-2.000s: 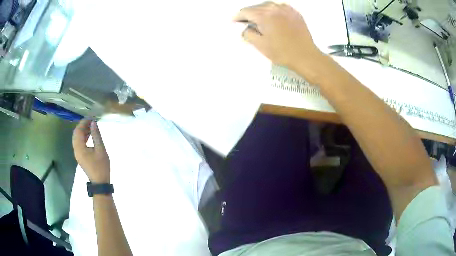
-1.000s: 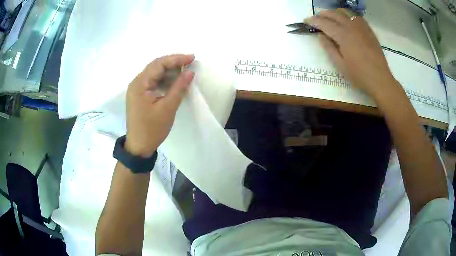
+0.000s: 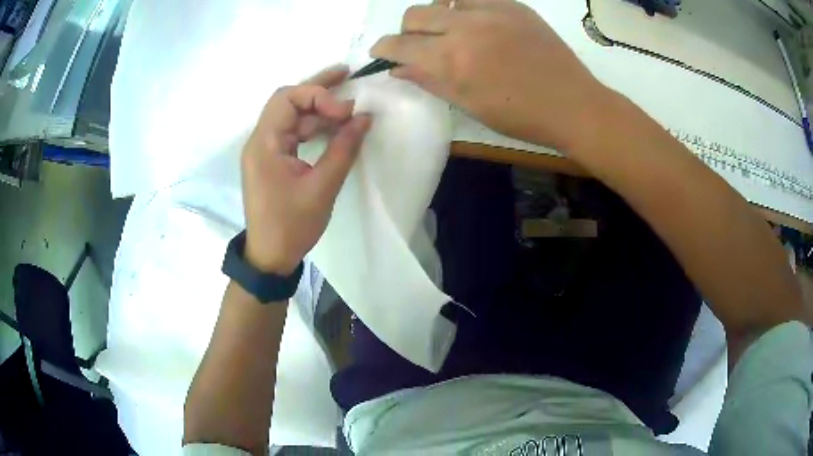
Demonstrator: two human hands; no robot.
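Observation:
My left hand [image 3: 299, 174], with a dark band at the wrist, pinches the edge of a white fabric panel [image 3: 383, 223] between thumb and fingers. The panel's free end hangs folded over my dark-covered lap. My right hand [image 3: 486, 67] is closed around the black thread snips [image 3: 374, 68]. The snips' blades point left, close to my left fingertips and the fabric edge. Most of the snips is hidden by my right hand. Whether the blades touch the fabric or a thread I cannot tell.
White fabric [image 3: 214, 338] hangs at my left side, and more [image 3: 704, 365] at my right. The wood-edged machine table [image 3: 615, 80] has a printed scale [image 3: 749, 169] at its front. A pen [image 3: 792, 76] lies at the far right. A dark chair [image 3: 49, 329] stands lower left.
My right hand has picked up the snips from the table and moved left with them to my left hand. My left hand first came up to the fabric edge, then shifted slightly right.

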